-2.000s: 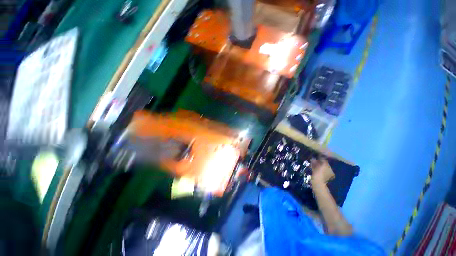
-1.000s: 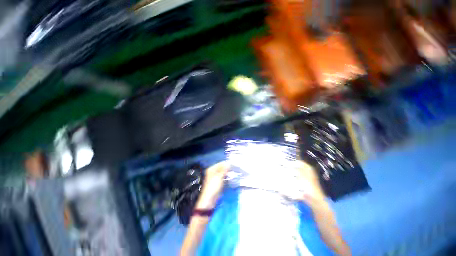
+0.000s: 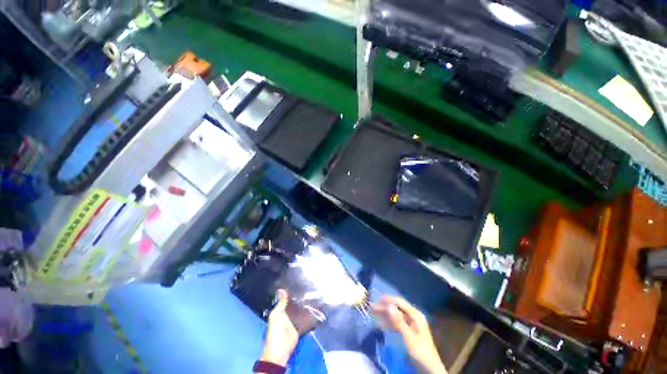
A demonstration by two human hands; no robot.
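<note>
A panel (image 3: pixel 322 276) with strong white glare is held low in front of me. My left hand (image 3: pixel 281 330) grips its near left edge, thumb on top. Small clips (image 3: pixel 363 301) with wire handles sit at its right edge. My right hand (image 3: pixel 407 326) is just right of these clips, fingers bent and blurred; whether it holds a clip cannot be told. Dark pieces (image 3: pixel 263 281) with clips along their edge lie beyond and left of the panel, partly hidden by it.
A black foam-lined tray (image 3: pixel 366 172) on the green bench bears a glossy dark panel (image 3: pixel 439 188). A smaller dark tray (image 3: pixel 298 131) lies left of it. An orange-brown press fixture (image 3: pixel 574 263) stands right. A pale machine (image 3: pixel 175 175) stands left. A shelf edge (image 3: pixel 585 109) crosses upper right.
The view has swung, bringing the pale machine and trays into clearer sight. Both hands were at the panel's sides; now my right hand is at the clips by its right edge.
</note>
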